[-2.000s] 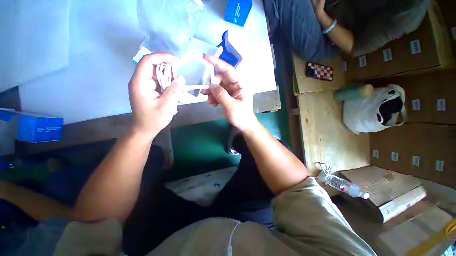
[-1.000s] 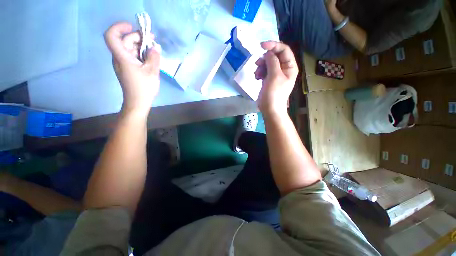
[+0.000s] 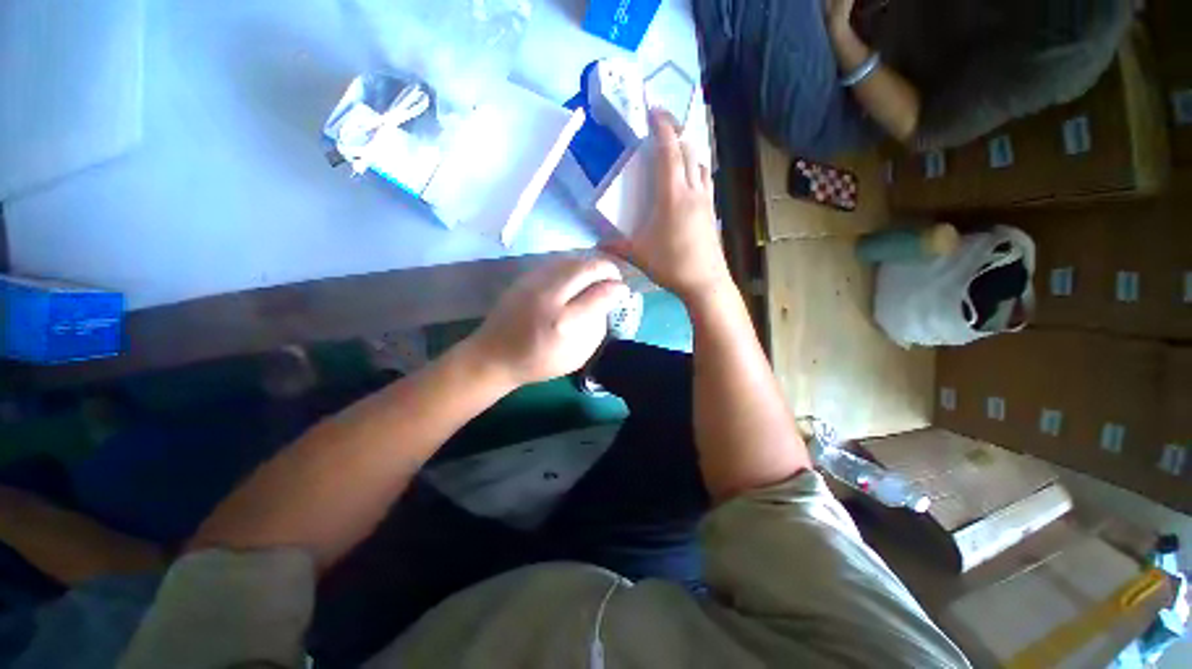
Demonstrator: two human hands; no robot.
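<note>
My right hand [image 3: 680,216] grips a white carton [image 3: 628,196] near the bench's front edge, fingers along its right side and thumb at its lower corner. My left hand [image 3: 556,318] is curled just below that corner; whether it holds anything cannot be told. A pale rounded piece [image 3: 617,94] and a small clear frame [image 3: 671,86] show beyond my right fingers, beside a blue flap [image 3: 595,141]. An open white carton [image 3: 503,163] lies to the left. A white cable bundle [image 3: 399,110] lies at its far left end.
The white bench [image 3: 235,170] carries a crumpled clear bag [image 3: 484,26] and a blue box [image 3: 620,20] at the back. Another blue box [image 3: 63,322] is at the left. A seated person's arm [image 3: 889,98], a checkered phone [image 3: 825,184], white bag [image 3: 954,288] and bottle [image 3: 876,481] are at the right.
My left hand has let go of the cable, now on the bench, and moved right and down beside my right hand. My right hand has come down onto the white carton.
</note>
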